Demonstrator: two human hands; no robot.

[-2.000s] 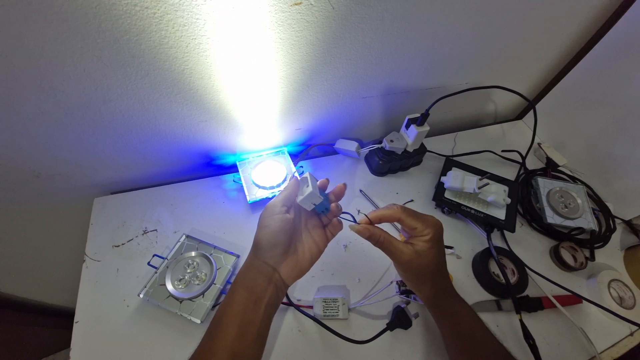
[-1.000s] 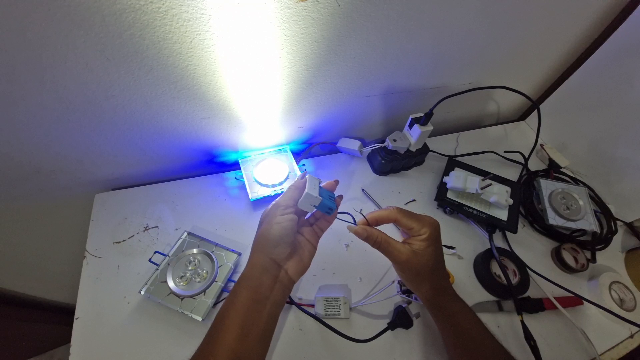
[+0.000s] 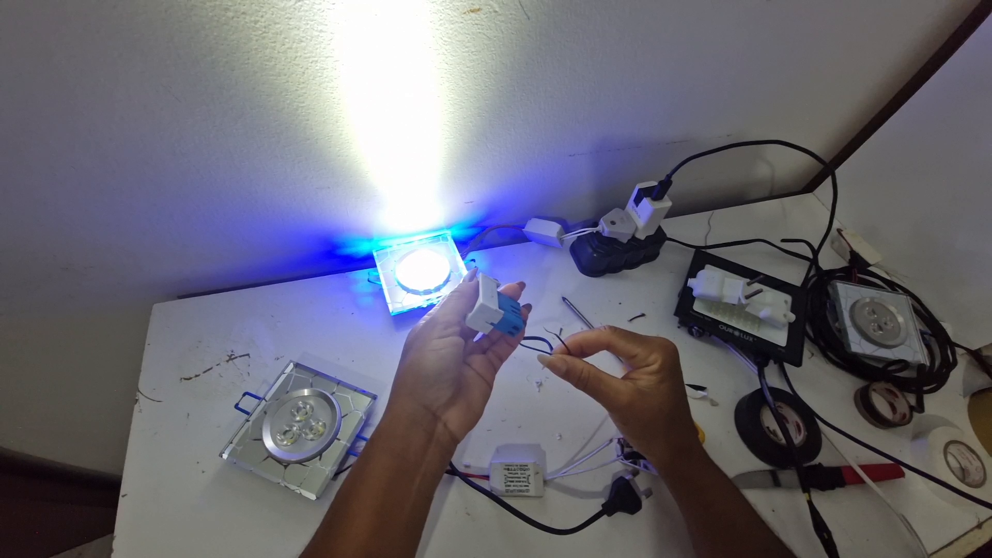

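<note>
My left hand (image 3: 453, 353) holds a small white and blue electrical module (image 3: 496, 308), its blue part toward the right. Thin dark wires (image 3: 537, 341) run from it to my right hand (image 3: 620, 376), where thumb and forefinger pinch them near their bare ends. Just behind my left hand, a square glass LED spotlight (image 3: 422, 271) is lit and throws white and blue light up the wall. An unlit spotlight (image 3: 301, 426) of the same kind lies left of my left forearm. Between my forearms rest a white LED driver (image 3: 517, 470) and a black plug (image 3: 622, 496) on a cable.
A black power strip (image 3: 616, 252) with stacked adapters stands by the wall. To the right are a black floodlight (image 3: 740, 306) with white pieces on it, a third spotlight (image 3: 880, 322) within coiled black cable, tape rolls (image 3: 777, 428) and a red-handled knife (image 3: 872, 474). A screwdriver shaft (image 3: 577, 312) lies behind my right hand.
</note>
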